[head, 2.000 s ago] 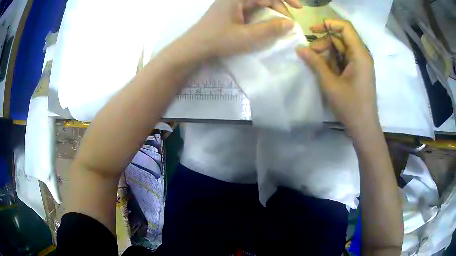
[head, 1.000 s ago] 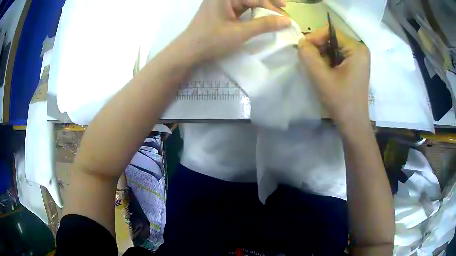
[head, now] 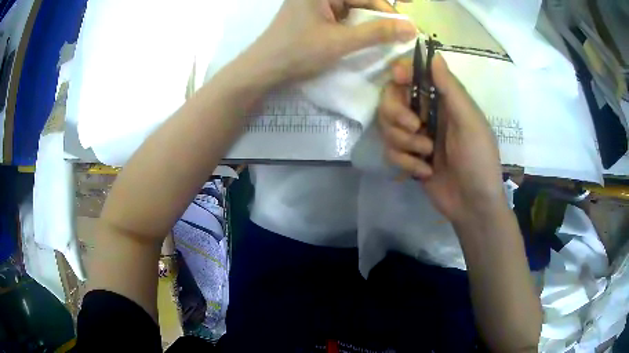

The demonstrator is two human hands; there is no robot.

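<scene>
A thin white fabric piece is pinched in my left hand at the top centre, over the table. Its lower part hangs behind my right hand towards the table edge. My right hand is closed around dark thread snips. The two blades point up and are slightly apart, with the tips close to the fabric edge at my left fingertips. Whether the blades touch the fabric or a thread is too small to tell.
A yellowish metal plate with a dark edge line lies at the top. A ruler scale runs along the table front. White cloth lies on my lap. A large white sheet covers the left; crumpled white cloth lies lower right.
My right hand has let go of the fabric edge and turned, bringing the snips upright with their tips by my left fingertips. My left hand has moved only slightly.
</scene>
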